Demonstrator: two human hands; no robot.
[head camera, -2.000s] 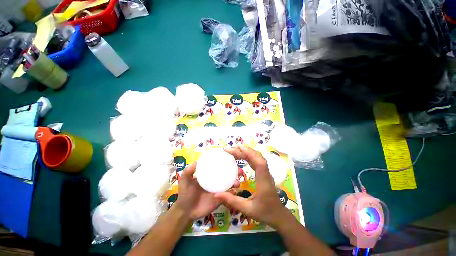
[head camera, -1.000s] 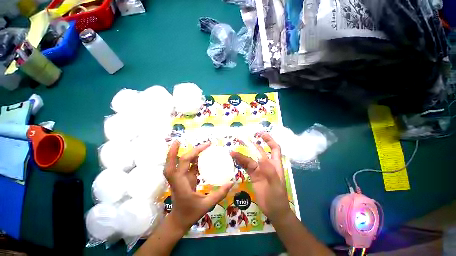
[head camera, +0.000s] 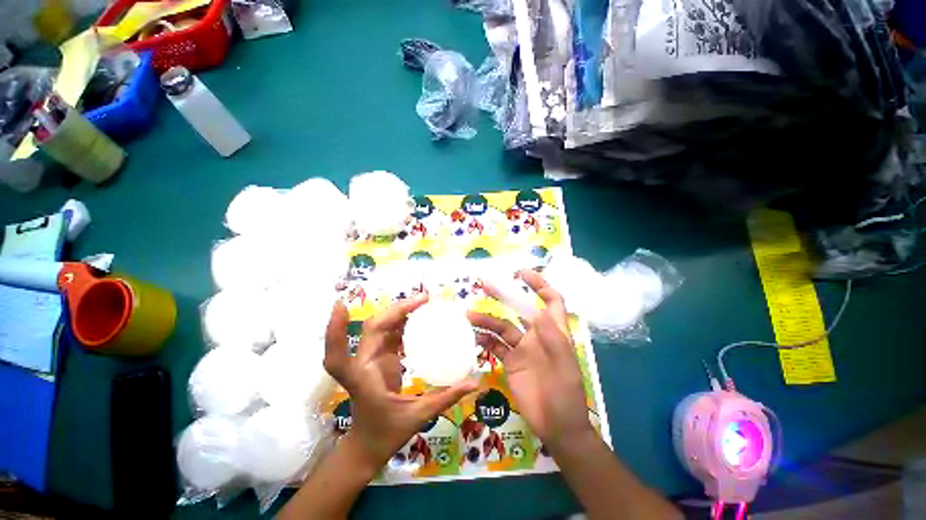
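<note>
A round white container (head camera: 440, 342), overexposed, is held between my two hands above the label sheet. My left hand (head camera: 381, 376) holds its left and lower side, thumb below it. My right hand (head camera: 533, 366) has its fingertips at the right edge of the container. The label sheet (head camera: 491, 447), yellow, green and white with dark "Trial" circles and dog pictures, lies flat under my hands. Wrapped white containers (head camera: 242, 317) stand grouped in columns at the left, partly over the sheet's edge. More wrapped containers (head camera: 632, 295) lie at the sheet's right edge.
A pile of plastic packaging (head camera: 701, 112) fills the upper right. A pink lit device (head camera: 726, 447) with a cord and a yellow printed strip (head camera: 792, 300) are at right. An orange-yellow mug (head camera: 142, 317), black phone (head camera: 141, 442), white bottle (head camera: 206, 114) and red basket (head camera: 188, 41) are at left.
Since the earliest frame, my hands have spread apart around the container, and my left hand has come up along its left side. Over the last second the hands have moved only slightly.
</note>
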